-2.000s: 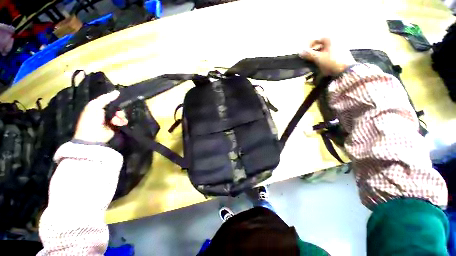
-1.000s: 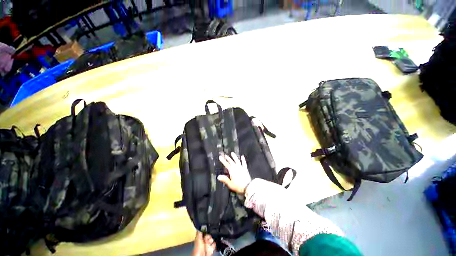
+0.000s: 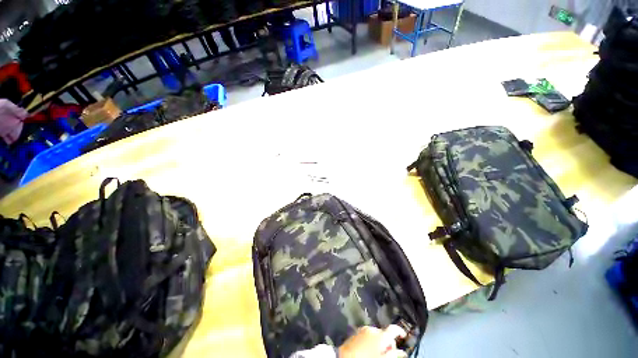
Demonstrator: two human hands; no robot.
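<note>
A camouflage backpack (image 3: 318,269) lies on the table in front of me, camouflage front up, top end away from me, its lower end cut off by the picture's bottom edge. My left hand (image 3: 374,342) is at its lower right part, partly cut off, with the pale sleeve coming from the left. Its fingers are bent at the bag's right edge near the zip; whether they pinch something is too blurred to tell. My right hand is not in view.
Another camouflage backpack (image 3: 500,196) lies to the right, straps over the table edge. Dark backpacks (image 3: 133,266) stand at left. Flat dark and green items (image 3: 537,94) and a black pile (image 3: 612,98) are at far right. A blue crate (image 3: 63,155) is beyond the table.
The middle backpack has turned from strap side up to camouflage front up. My right hand has left the picture; my left hand has moved to the bag's lower right. The view has shifted.
</note>
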